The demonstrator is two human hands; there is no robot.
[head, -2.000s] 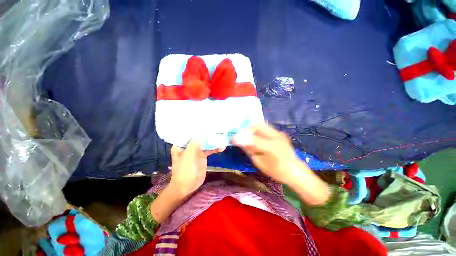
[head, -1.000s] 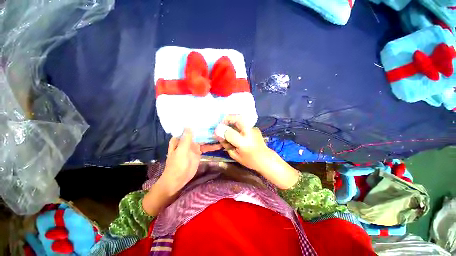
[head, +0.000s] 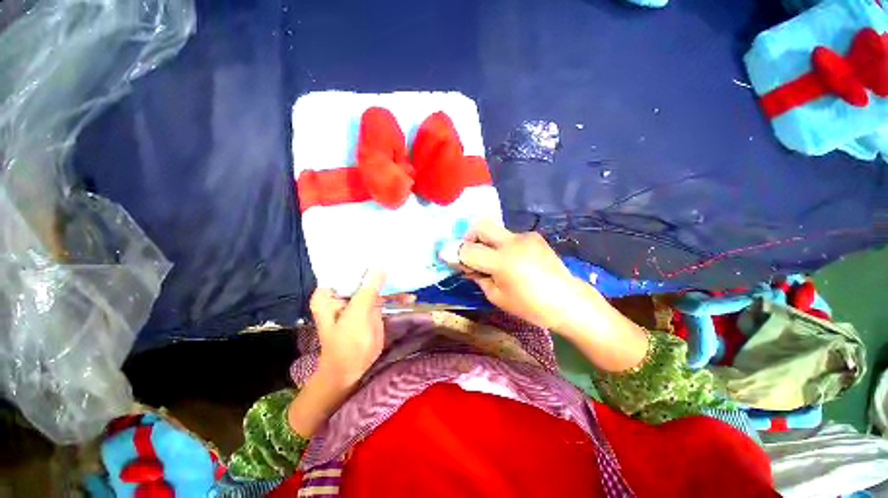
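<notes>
A plush gift box [head: 341, 238], glaring white with light blue patches, lies on the dark blue table cover at the near edge. A red bow [head: 409, 160] sits on its red band. My left hand [head: 348, 336] pinches the toy's near edge, left of its middle. My right hand [head: 511, 272] is at the near right part of the toy, its thumb and fingertips closed together, with a small white wrap [head: 451, 251] on a finger. A fine pale thread shows below these fingertips. No needle can be made out.
A crumpled clear plastic bag [head: 83, 282] lies at left. Another gift box [head: 813, 83] lies at upper right. A shiny whitish patch [head: 534, 140] and thin red thread [head: 721, 261] are on the cover. Toys sit in containers [head: 156, 462] at lower left and right, with olive-grey cloth [head: 794, 360].
My right hand has moved right from the middle of the toy's near edge. My left hand is slightly lower. The surroundings have shifted a little in view.
</notes>
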